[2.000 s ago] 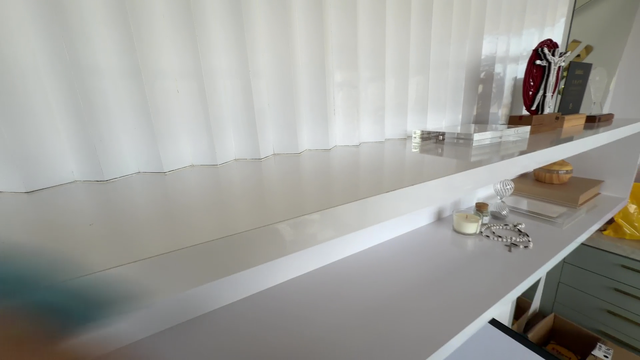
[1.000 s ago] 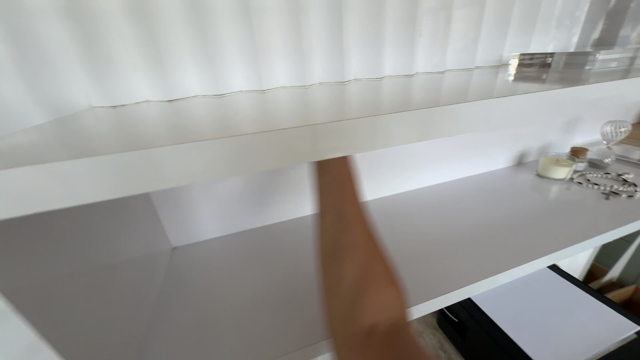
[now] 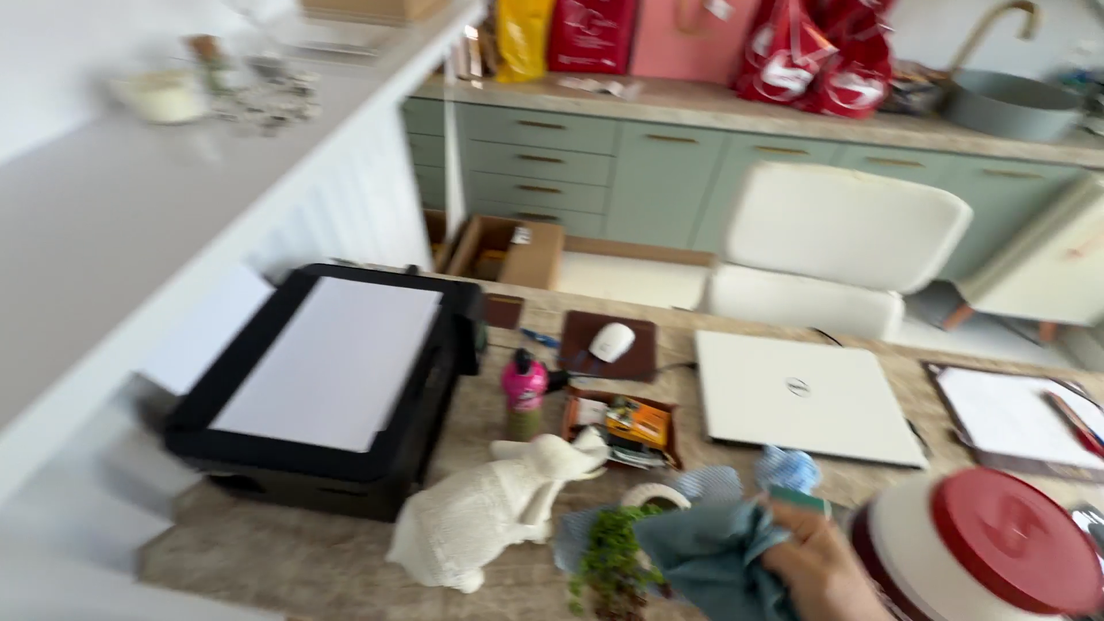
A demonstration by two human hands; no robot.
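Observation:
At the lower right, my right hand [image 3: 815, 552] grips a bunched teal cloth [image 3: 720, 552]. The cloth hangs over the desk beside a small green plant [image 3: 617, 552]. A white animal figurine [image 3: 483, 509] stands to the left of the plant. Right of my hand is a large white container with a red lid [image 3: 1018, 539]. A crumpled blue cloth [image 3: 787, 468] lies just beyond my hand, below a closed white laptop [image 3: 802, 397]. My left hand is out of view.
A black printer [image 3: 323, 379] with white paper on top stands left on the desk. A pink-topped bottle [image 3: 524, 384], a small tray of items [image 3: 623, 429] and a mouse [image 3: 612, 342] are near the middle. A white shelf [image 3: 172, 207] edges the left; a white chair [image 3: 828, 233] stands behind the desk.
The view has swung from the white shelves to the desk. One second ago a bare forearm reached up to the upper shelf; now my right hand is over the desk with the teal cloth.

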